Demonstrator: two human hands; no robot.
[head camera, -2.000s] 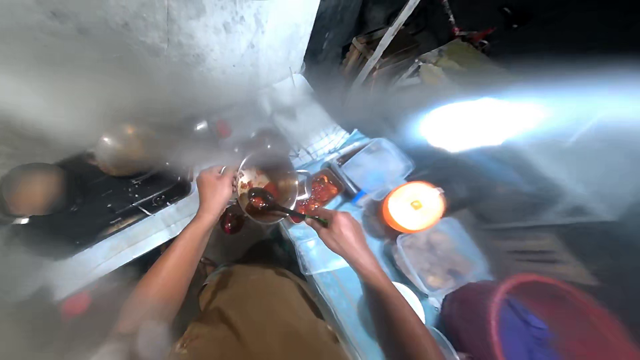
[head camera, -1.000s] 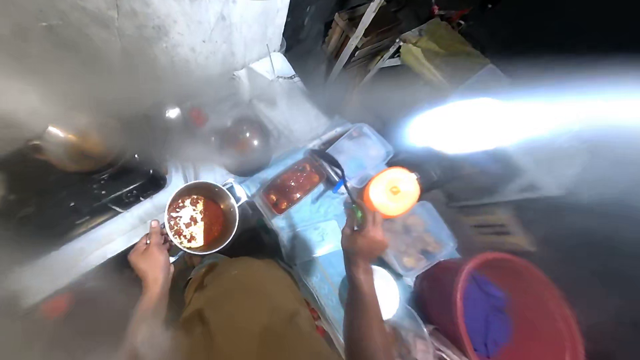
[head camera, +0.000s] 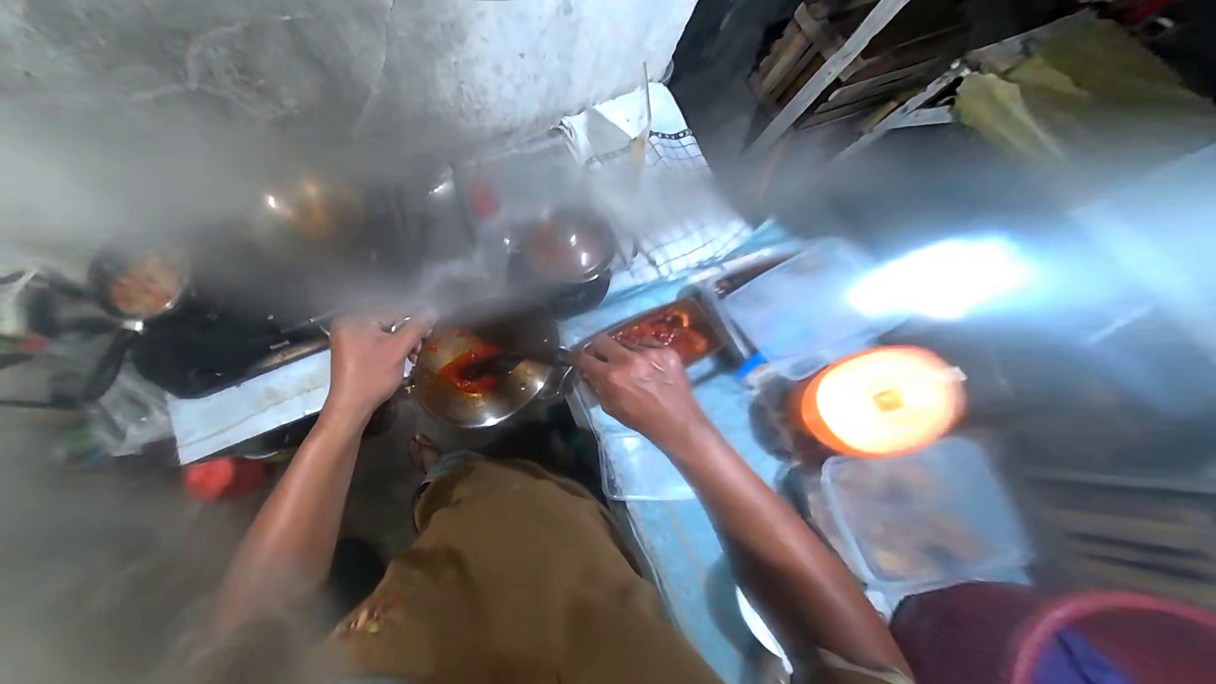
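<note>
A metal pot (head camera: 486, 407) with red sauce low inside it is tilted in front of me. My left hand (head camera: 369, 353) grips it at its left rim or handle; the exact hold is blurred. My right hand (head camera: 638, 378) is closed on the handle of a dark ladle (head camera: 532, 358), whose head rests in the red sauce (head camera: 467, 369). Just beyond my right hand, a rectangular container (head camera: 698, 332) holds food in red sauce.
A pan of food (head camera: 147, 285) sits by the black stove (head camera: 204, 356) at left. A dark bowl (head camera: 565, 249) stands behind the pot. An orange-lidded container (head camera: 883, 401), a clear plastic box (head camera: 921, 513) and a red tub (head camera: 1121, 608) are at right. Haze blurs parts.
The pot, level with pale and red contents a second ago, is now tilted with red sauce showing. My right hand and the ladle have moved from beside the orange lid to the pot.
</note>
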